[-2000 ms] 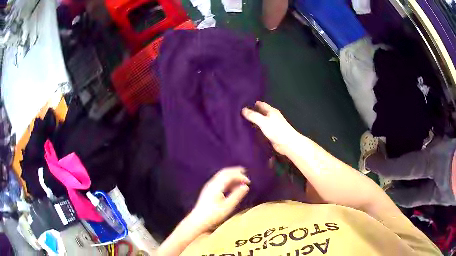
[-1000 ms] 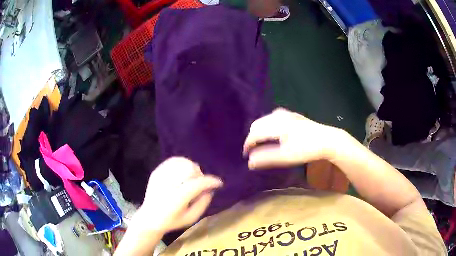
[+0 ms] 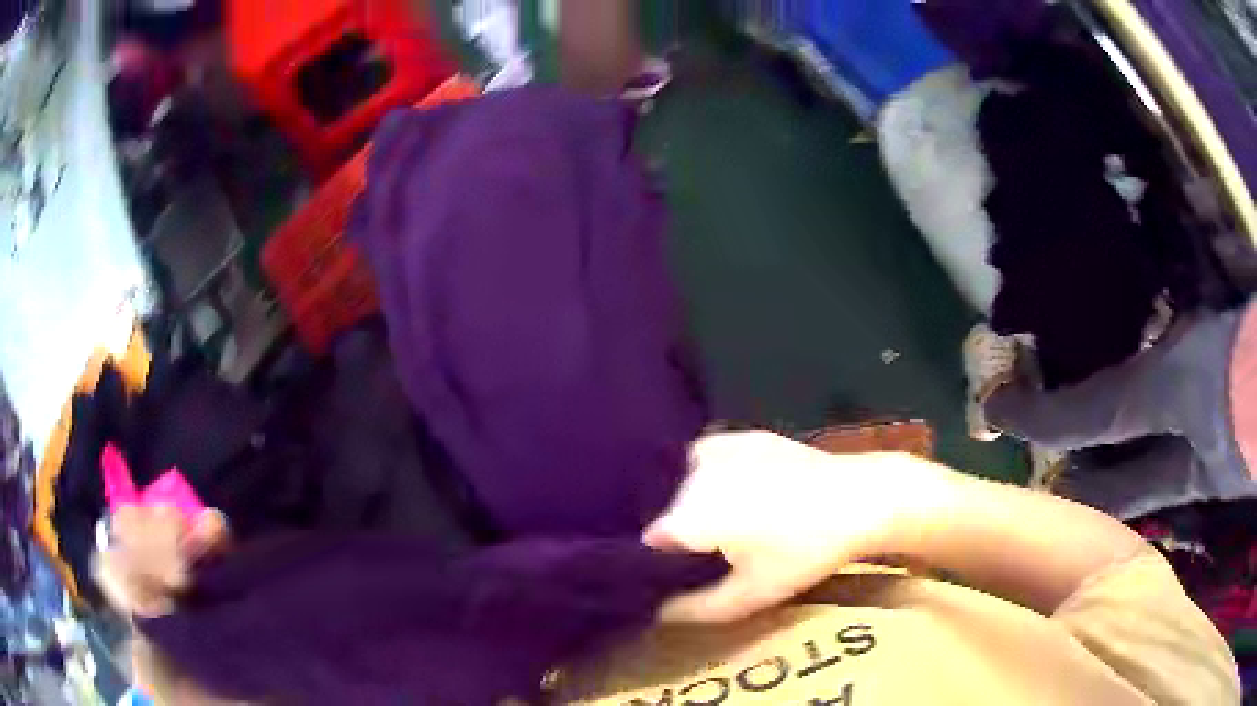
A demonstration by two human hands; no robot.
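Observation:
A large dark purple fabric [image 3: 531, 304] lies heaped in front of me, over the red crate's side. A purple piece of it, or a separate one, is stretched low across the view between my hands. My right hand [image 3: 772, 517] grips its right end close to my shirt. My left hand [image 3: 159, 559] is far out at the left, blurred, on the piece's left end. Whether the two purple parts are joined cannot be told.
A red crate [image 3: 324, 269] and a red plastic stool [image 3: 324, 69] stand beyond the fabric at upper left. Pink cloth [image 3: 168, 491] lies by my left hand. Green floor [image 3: 813, 262] shows at centre right. A person's grey-clad leg [image 3: 1144, 414] is at the right, near black cloth [image 3: 1082, 221].
My left hand has moved far left with purple fabric, which now stretches across the front. My right hand has closed on the fabric. The view has shifted a little.

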